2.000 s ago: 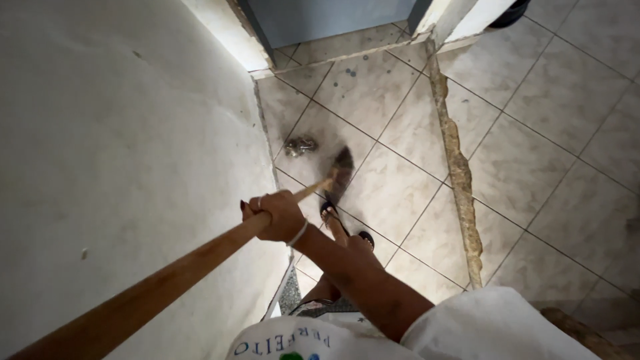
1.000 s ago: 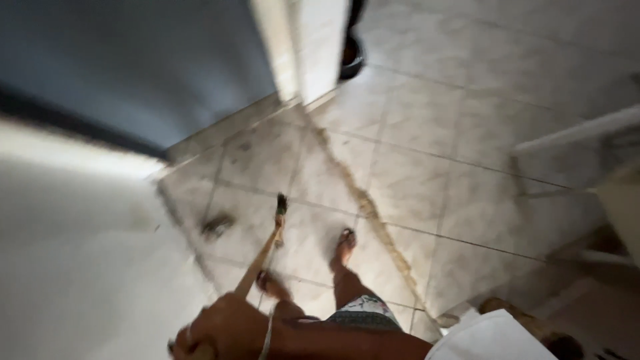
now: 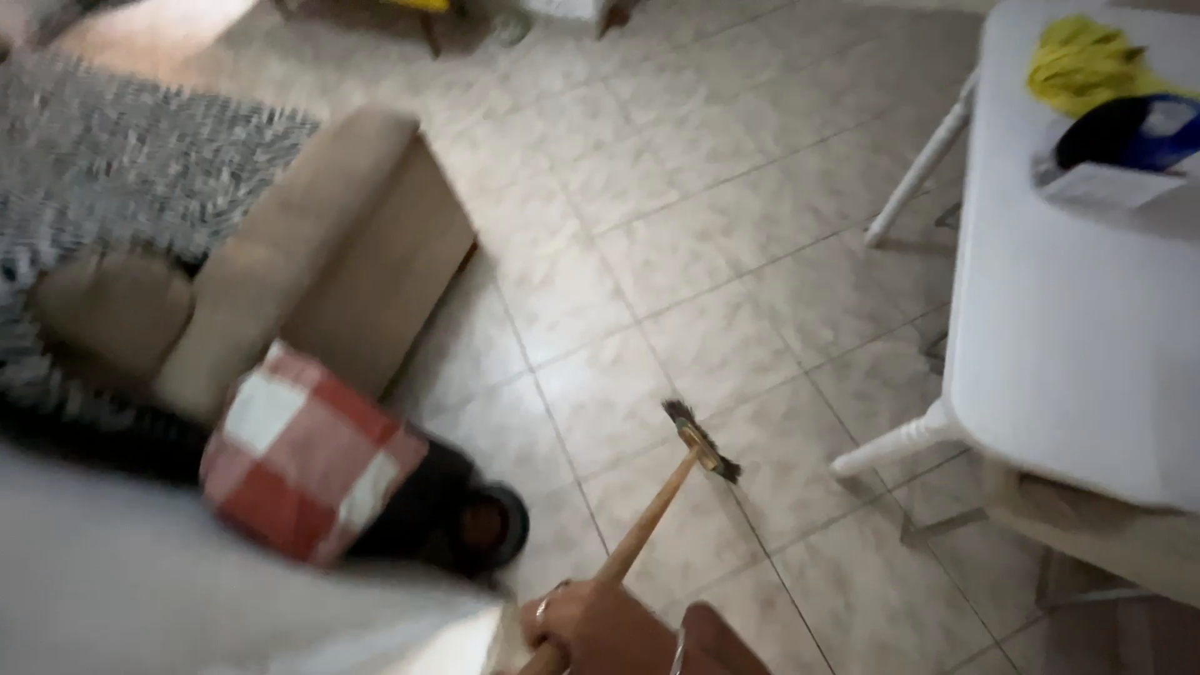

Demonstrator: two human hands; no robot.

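Note:
A broom point(image 3: 698, 445) with dark bristles and a long wooden handle stretches from the bottom of the view onto the tiled floor. Around its handle is one of my hands point(image 3: 595, 623), wearing a ring and a bracelet; I take it for my right hand, from the arm's side. The broom head is over the floor tiles, left of the white table. My left hand cannot be made out. The lower end of the handle runs out of the frame.
A white table point(image 3: 1059, 375) on turned legs stands at the right, bearing a yellow cloth point(image 3: 1087, 66) and a blue and black object. A beige sofa point(image 3: 375, 253) is at the left beside a grey rug point(image 3: 141, 141). A red-and-white checked cloth point(image 3: 314, 450) covers something dark nearby.
The view has swung far, from the doorway and a broken floor edge to the sofa and table. The broom remains in hand, with its head now over other tiles.

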